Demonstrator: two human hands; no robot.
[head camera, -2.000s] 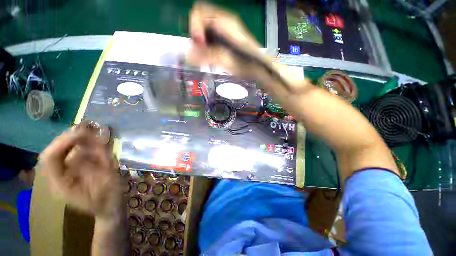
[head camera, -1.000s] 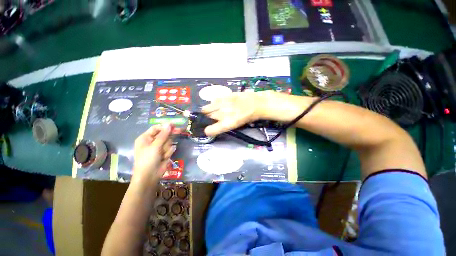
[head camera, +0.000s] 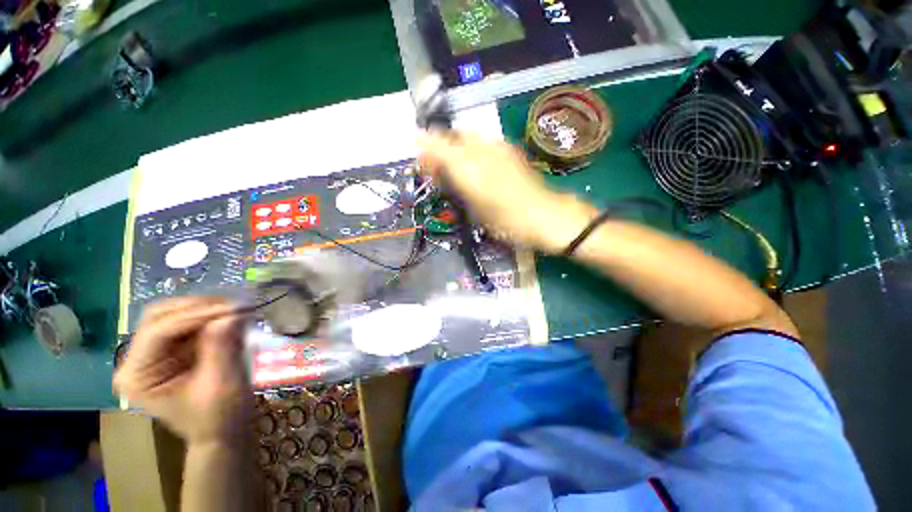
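Note:
My left hand (head camera: 185, 360) is at the left edge of the printed sheet (head camera: 190, 225), fingers pinched on a thin dark lead wire (head camera: 262, 301). The wire runs to a blurred, pale, round coil unit (head camera: 291, 312) just right of the fingers, low on the sheet. My right hand (head camera: 475, 180) is blurred over the sheet's far right part. It is closed on a dark tool that looks like the soldering iron (head camera: 436, 112); its tip is too blurred to make out. Green ring boards with leads (head camera: 440, 217) lie partly hidden under my right hand.
A brown tape roll with silvery bits (head camera: 568, 128) and a black fume fan (head camera: 700, 150) stand at the right. A framed panel (head camera: 540, 25) lies at the far side. A pale tape roll (head camera: 57, 330) is at the left. A box of units (head camera: 310, 440) is below the bench edge.
My right hand has moved away from the coil unit, up towards the sheet's far edge, with the tool. My left hand has moved left. The view has turned somewhat.

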